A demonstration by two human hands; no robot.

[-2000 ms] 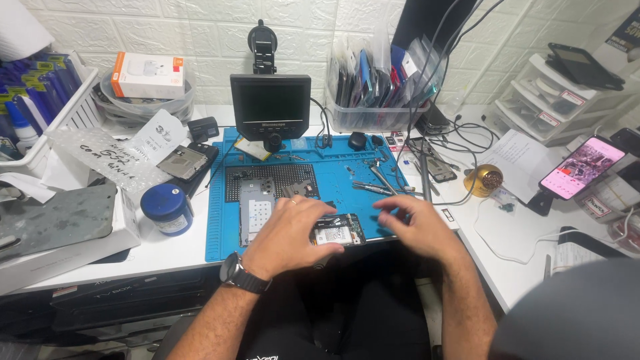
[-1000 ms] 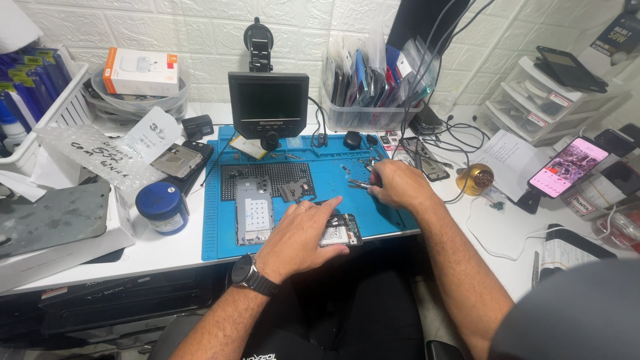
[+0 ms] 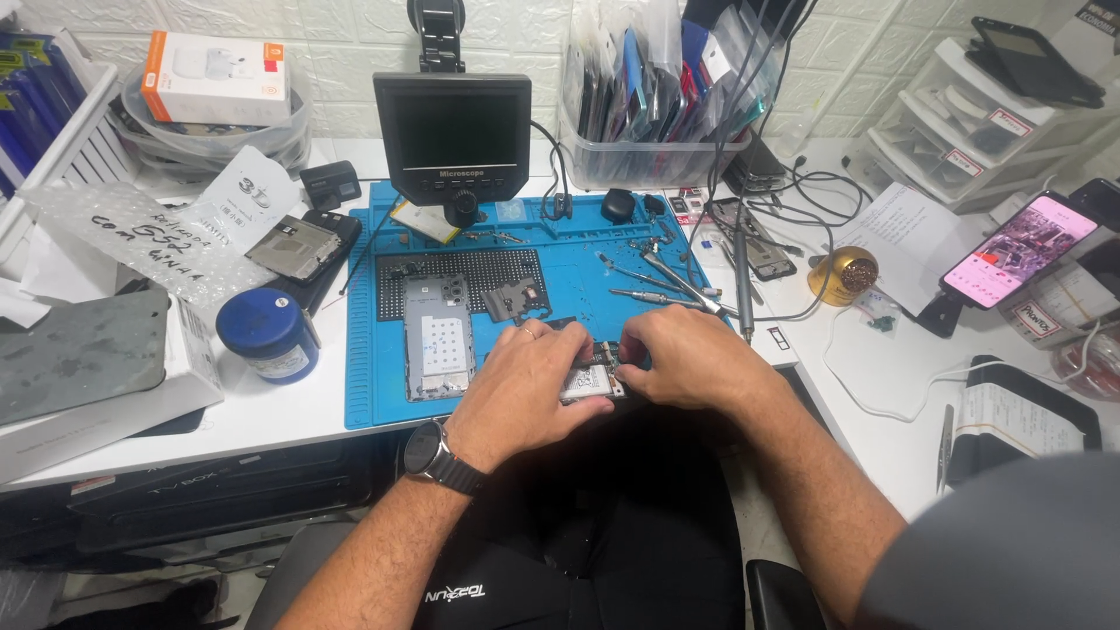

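Observation:
An opened smartphone (image 3: 588, 382) with its battery and inner parts exposed lies at the front edge of the blue repair mat (image 3: 573, 271). My left hand (image 3: 528, 376) grips its left side, thumb along the near edge. At the phone's right end is my right hand (image 3: 678, 359), thumb and index finger close together; whether something thin is between them cannot be told. A detached phone back frame (image 3: 440, 337) lies left of my left hand, beside a dark metal phone plate (image 3: 517, 300). Several tweezers and a precision screwdriver (image 3: 654, 297) rest beyond my right hand.
A microscope with a screen (image 3: 452, 136) stands behind the mat. Left are a blue jar (image 3: 267, 335) and bubble wrap (image 3: 140, 249). On the right are a soldering iron (image 3: 743, 284), loose cables, a golden tip cleaner (image 3: 842, 275) and a lit phone (image 3: 1020, 249). A bin of bagged parts (image 3: 656, 157) stands at the back.
My right hand has come back from the tools on the mat to the phone's right end. My left hand has stayed at the phone.

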